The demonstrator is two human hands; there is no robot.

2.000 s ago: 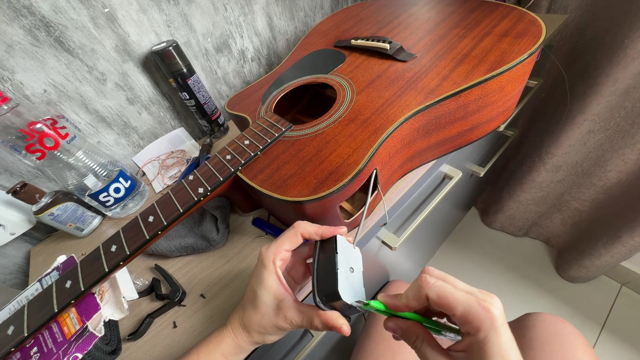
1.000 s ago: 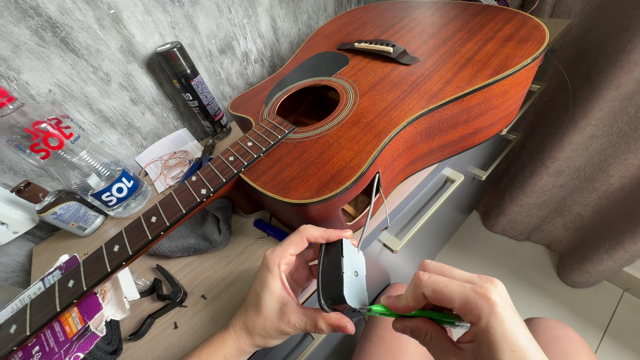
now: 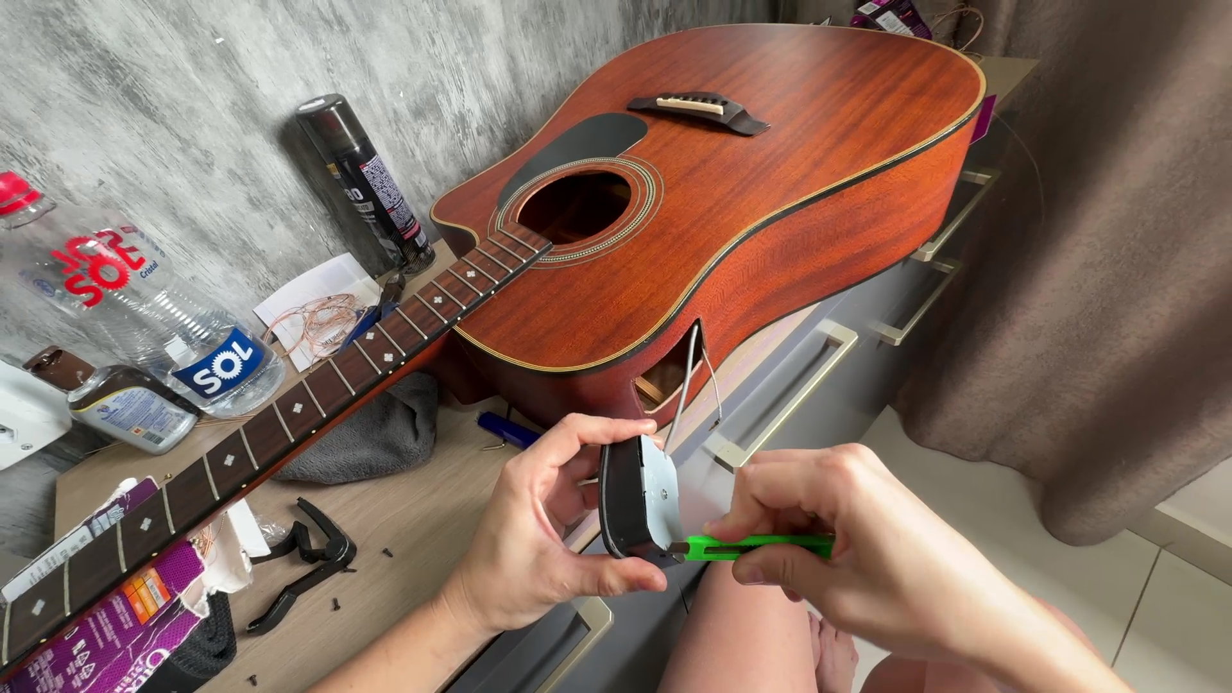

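My left hand (image 3: pixel 539 520) grips a black electronics housing with a metal back plate (image 3: pixel 661 496), perhaps the guitar's preamp, around its edges. In my right hand (image 3: pixel 837 558) is a green utility knife (image 3: pixel 756 548), its tip at the lower corner of the housing. A grey cable (image 3: pixel 684 385) runs from the housing into a cutout (image 3: pixel 664 380) in the side of the acoustic guitar (image 3: pixel 760 212); a thinner wire (image 3: pixel 713 380) with a loose end hangs there too. The guitar lies face up, without strings over the soundhole.
The fretboard (image 3: pixel 327 390) crosses the wooden top. Left stand a spray can (image 3: pixel 371 183), plastic bottles (image 3: pixel 178 289) and a small bottle (image 3: pixel 133 409). A black capo (image 3: pixel 308 563), small screws (image 3: pixel 336 604), a grey cloth (image 3: pixel 371 433) and a torn purple package (image 3: pixel 144 616) lie nearby. Drawer handles (image 3: pixel 789 395) jut out below the guitar.
The knife tip has stayed around the lower corner of the housing, with only small shifts of my right hand. My left hand keeps its hold.
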